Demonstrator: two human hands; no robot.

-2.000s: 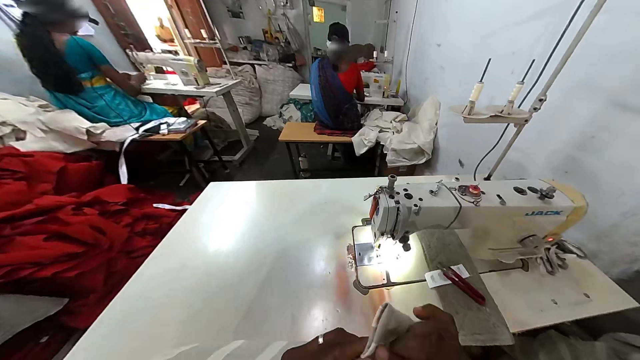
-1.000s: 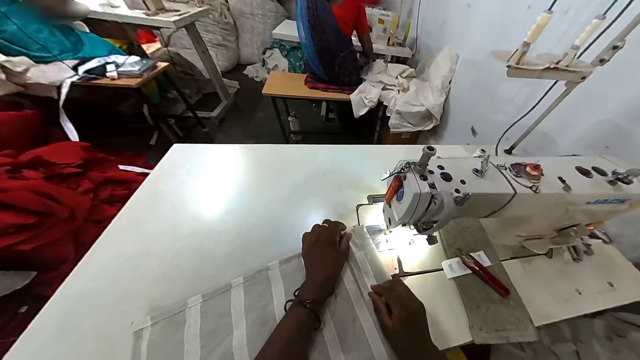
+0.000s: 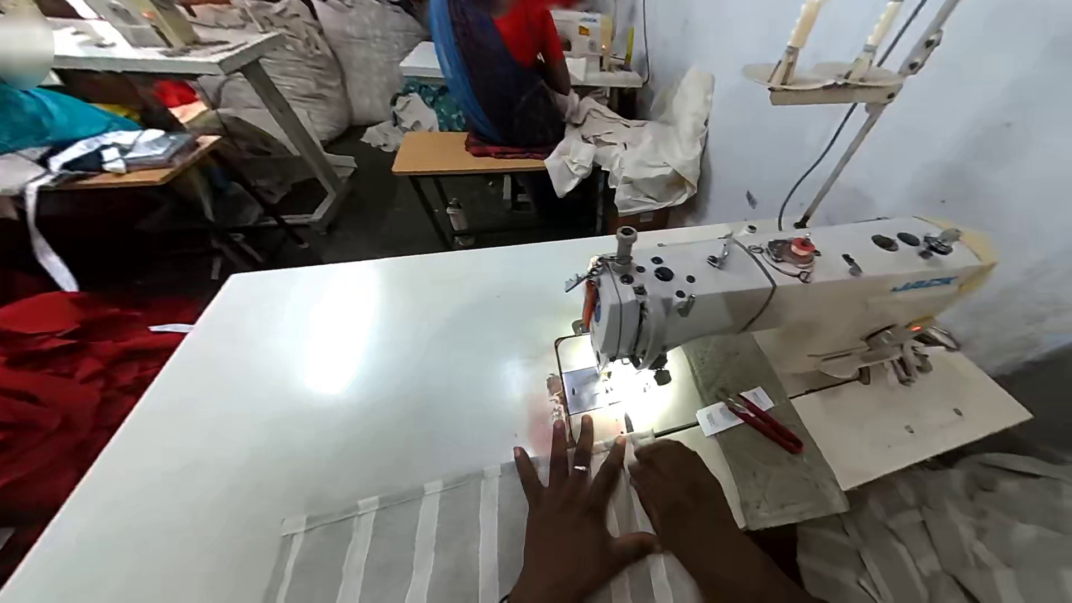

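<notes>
A grey and white striped cloth point(image 3: 452, 536) lies on the white table of a Jack sewing machine point(image 3: 754, 285), its hemmed upper edge just below the lit needle area. My left hand point(image 3: 569, 519) rests flat on the cloth with fingers spread, a ring on one finger. Close beside it on the right, my right hand point(image 3: 682, 494) has its fingers curled at the cloth's corner; whether it pinches the fabric is hidden. Red-handled thread snips point(image 3: 766, 423) and a white label point(image 3: 720, 416) lie on a grey mat point(image 3: 754, 469) to the right.
A thread stand point(image 3: 825, 92) rises behind the machine. Red cloth point(image 3: 75, 377) is heaped left of the table point(image 3: 377, 335). Striped fabric point(image 3: 946, 528) hangs at lower right. One person sits beyond the table on a wooden bench point(image 3: 431, 155); another is partly seen at left.
The cloth's edge has come up to the machine's needle area. My left hand, bent over the cloth a second ago, now lies spread on it, and my right hand is closer beside it.
</notes>
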